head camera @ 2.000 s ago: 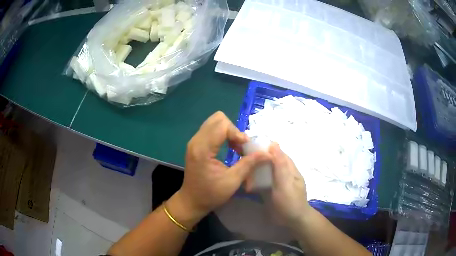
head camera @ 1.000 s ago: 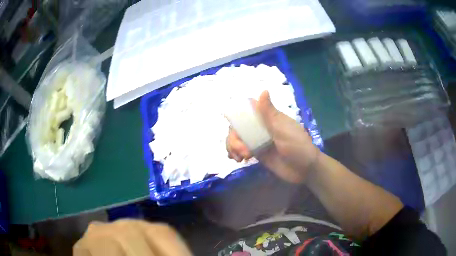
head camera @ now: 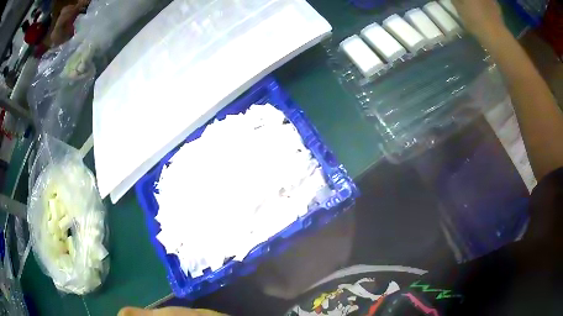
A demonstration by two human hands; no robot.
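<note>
A clear blister tray (head camera: pixel 420 92) lies at the upper right with a row of several white cylinder units (head camera: pixel 363 55) along its far side. My right hand (head camera: pixel 480 11) is at the far right end of that row, cut off by the top edge; whether its fingers grip a unit cannot be told. My left hand (head camera: pixel 173 311) shows only as a sliver at the bottom edge. A blue plastic basket (head camera: pixel 271 244) full of small white pieces (head camera: pixel 234 185) sits in the middle of the green bench.
White compartment trays (head camera: pixel 197 68) lie behind the basket, overlapping its far edge. A clear plastic bag (head camera: pixel 68 228) with cream-white cores is at the left. More crumpled clear plastic (head camera: pixel 62 92) is at the upper left. A white pocket tray (head camera: pixel 509 133) shows partly beside my right forearm.
My right hand has moved from over the basket to the blister tray's far right. My left hand has dropped almost out of view. The camera view has turned towards the right.
</note>
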